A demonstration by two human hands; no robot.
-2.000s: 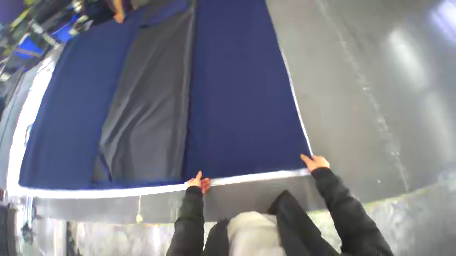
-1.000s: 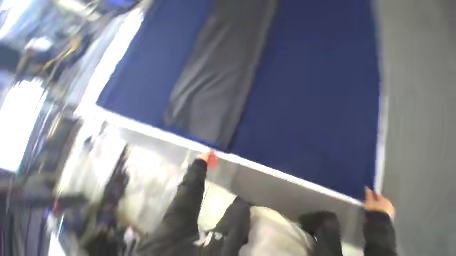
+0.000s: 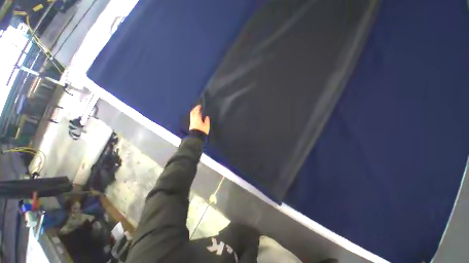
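Navy cloth (image 3: 396, 123) covers the table on both sides of a dark grey, slightly shiny folded-back area (image 3: 277, 97). My left hand (image 3: 199, 121) is at the left edge of the grey area, near the front edge of the cloth, with fingers on a fold there. Whether it pinches the fold is hard to tell. White underlay paper (image 3: 231, 177) shows as a strip along the front edge of the cloth. My right hand is not in view.
The grey table edge (image 3: 149, 134) runs below the paper. A pale floor, a wooden-edged bin or shelf (image 3: 110, 213) with dark scraps, and a dark roller-like bar (image 3: 36, 187) lie at lower left. Cables and equipment stand at upper left.
My left hand has moved from the front paper edge up onto the grey fold. My right hand, earlier at the cloth's right corner, has left the picture. The view has swung left.
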